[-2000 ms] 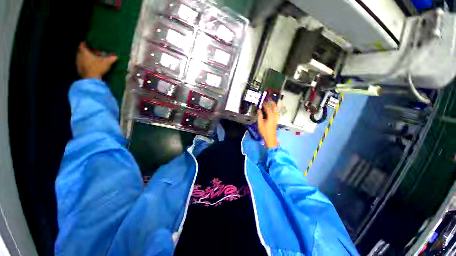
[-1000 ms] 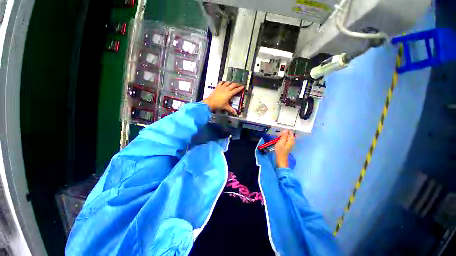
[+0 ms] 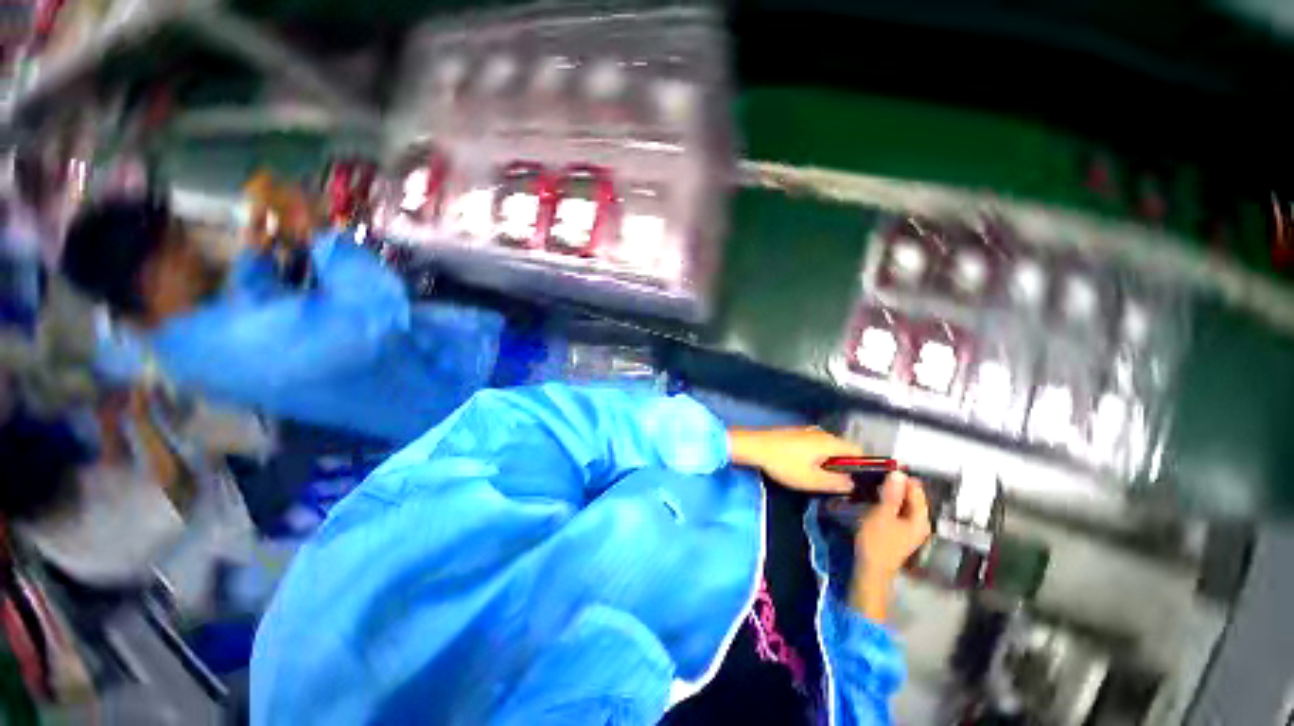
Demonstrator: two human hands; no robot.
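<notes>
A black phone unit with a red rim [image 3: 863, 465] is between my two hands in front of my chest. My left hand [image 3: 798, 457] grips it from the left side. My right hand [image 3: 891, 528] touches its right end with thumb and fingers. A clear tray [image 3: 1029, 355] with phone units in two rows lies just beyond my hands. Another phone unit [image 3: 969, 553] sits on the white machine [image 3: 1079, 567] to the right of my right hand. The picture is blurred.
A second clear tray [image 3: 568, 142] with phone units lies on the green bench [image 3: 795, 270] at upper left. A person in a blue smock [image 3: 327, 355] is at the left. The dark green conveyor belt [image 3: 993, 156] runs across the top right.
The view has swung left, showing the neighbouring person and second tray. My left hand has left the machine and now holds the phone unit together with my right hand.
</notes>
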